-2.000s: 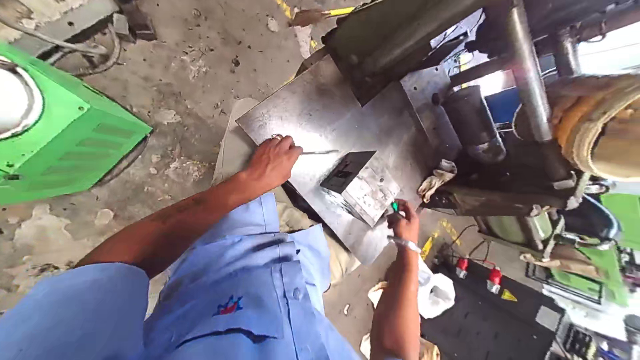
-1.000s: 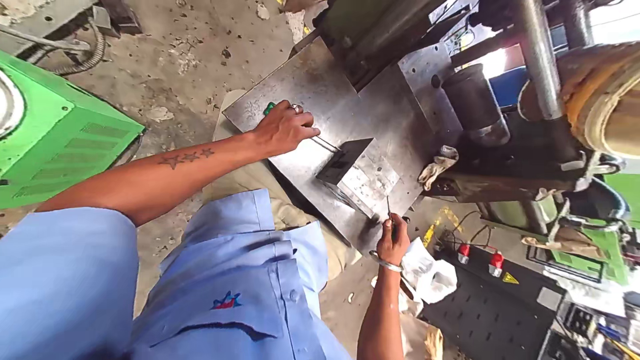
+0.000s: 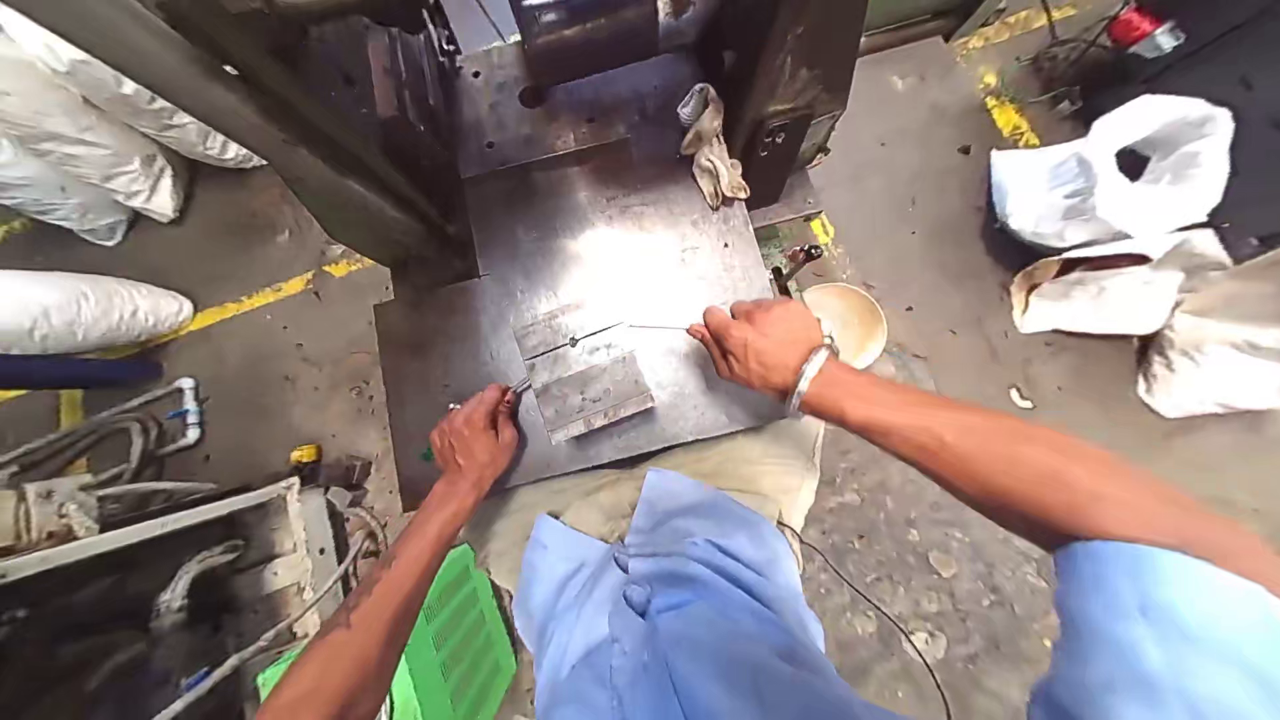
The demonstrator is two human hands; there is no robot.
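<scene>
A slotted metal block [image 3: 592, 396] sits on the steel plate [image 3: 440, 340] in front of me. My left hand [image 3: 477, 435] is closed around a short metal rod [image 3: 520, 385], whose tip meets the block's left edge. A small green piece [image 3: 427, 454] shows beside that hand; what it belongs to is hidden. To the right of the block, my right hand [image 3: 760, 345] grips a thin metal rod [image 3: 657, 327] that points left over the plate. A dark line with a small round spot crosses the block's upper part.
Machine uprights flank the plate's far side. A crumpled cloth glove [image 3: 712, 150] lies near the right upright. A round bowl [image 3: 848, 322] is beyond my right wrist, with white sacks [image 3: 1160, 180] farther right. Hoses and a green perforated casing [image 3: 460, 640] are at lower left.
The view has swung round strongly. My right hand's thin rod now points left over the plate; a second ago it pointed at the block's edge. My left hand still holds its rod against the block.
</scene>
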